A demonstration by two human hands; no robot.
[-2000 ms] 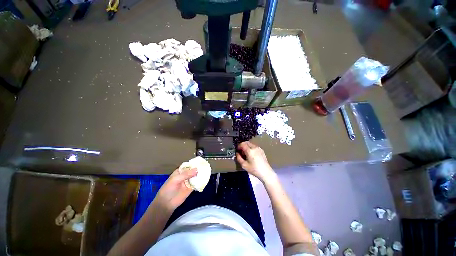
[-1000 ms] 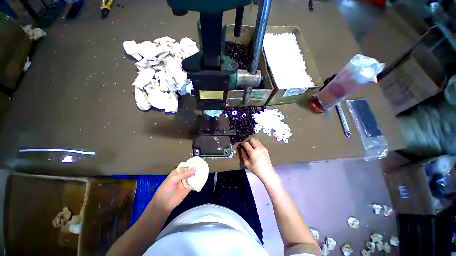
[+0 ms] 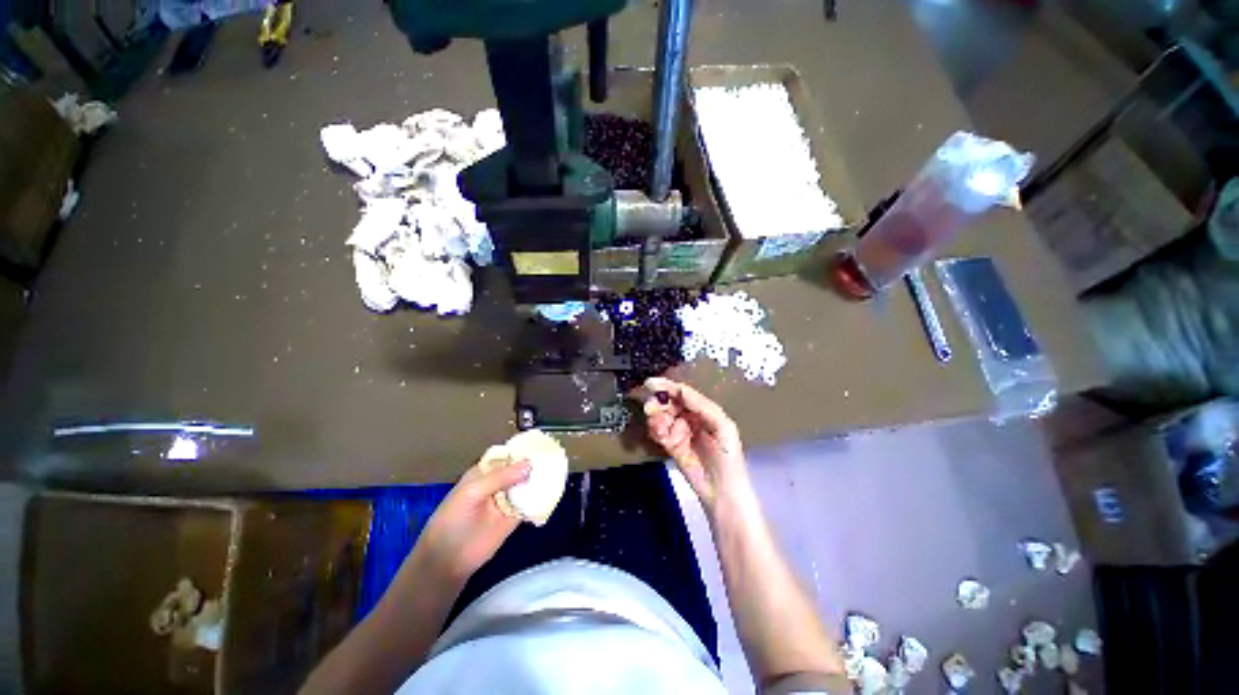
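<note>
My left hand [image 3: 469,523] holds a cream plush piece [image 3: 538,478] just off the table's front edge. My right hand [image 3: 696,437] is to the right of the press base [image 3: 571,397], its thumb and finger pinching a tiny dark piece [image 3: 662,398]. The dark green hand press [image 3: 533,177] stands upright behind the hands. Beside its base lie a loose pile of dark pieces [image 3: 650,333] and, right of it, a pile of white washers [image 3: 734,337]. A heap of cream plush pieces [image 3: 419,217] lies left of the press.
A box of white washers [image 3: 768,156] and a box of dark pieces [image 3: 618,147] stand behind the press. A pinkish wrapped bottle [image 3: 917,224] and a bagged dark rectangle [image 3: 992,310] lie right. An open carton [image 3: 234,584] is at lower left. Cream pieces [image 3: 973,593] are scattered at lower right.
My right hand has lifted and turned from beside the dark pile, now showing a dark piece at its fingertips. My left hand still holds the plush piece. The view has shifted slightly.
</note>
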